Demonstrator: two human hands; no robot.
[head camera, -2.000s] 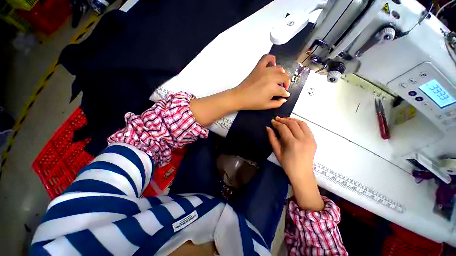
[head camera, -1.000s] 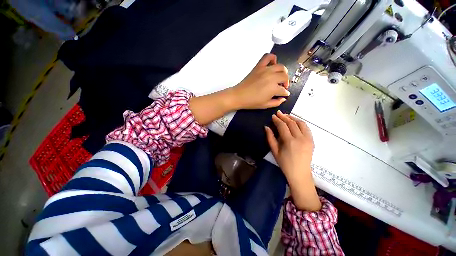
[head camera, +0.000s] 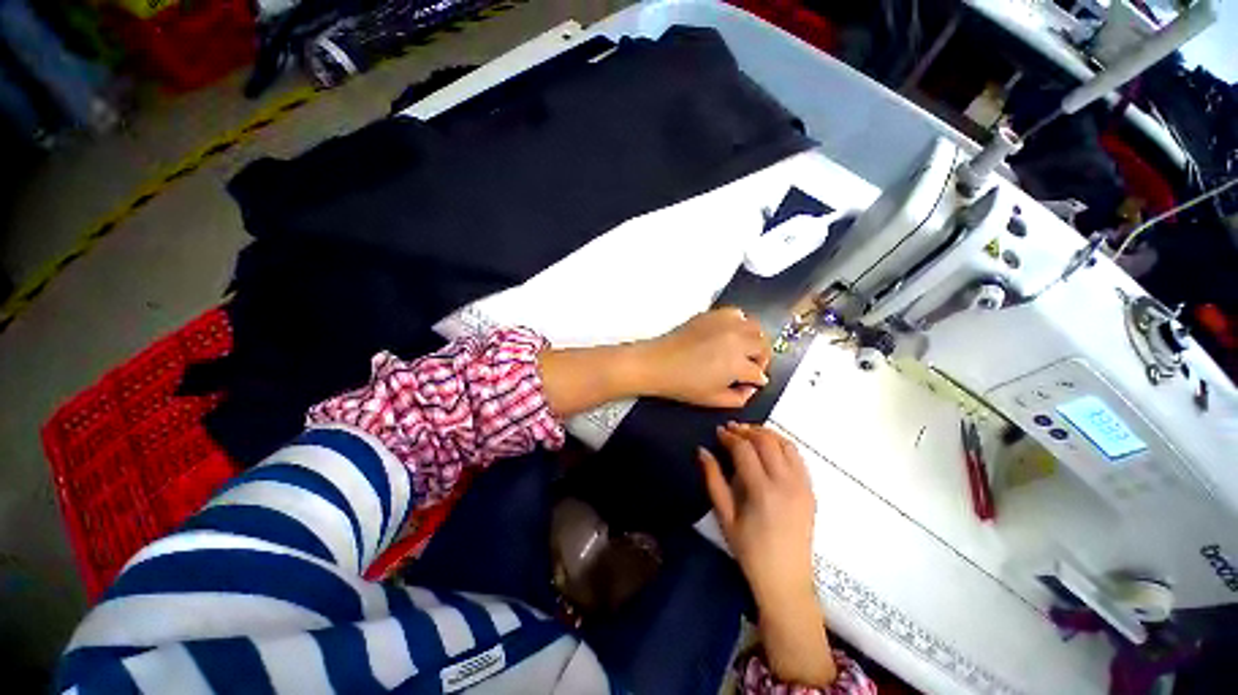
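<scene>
A dark fabric panel (head camera: 661, 441) lies under the presser foot and needle (head camera: 792, 330) and hangs over the table's front edge. My left hand (head camera: 713, 360) lies on the panel beside the presser foot, fingers curled and pressing down. My right hand (head camera: 763, 496) rests on the panel's right edge nearer to me, fingertips on the cloth. The white sewing machine (head camera: 1045, 326) stands at the right with a lit blue screen (head camera: 1101, 426). A white lamp head (head camera: 788, 246) is behind the needle.
A heap of black fabric (head camera: 502, 190) covers the table's left side and hangs over a red crate (head camera: 149, 428). Red-handled snips (head camera: 978, 470) lie right of the needle. A printed ruler (head camera: 883, 627) runs along the front edge. Dark purple scraps (head camera: 1147, 665) are at the right.
The camera view has tilted up, so more of the machine and the area behind it shows. Both hands stay on the panel in nearly the same places.
</scene>
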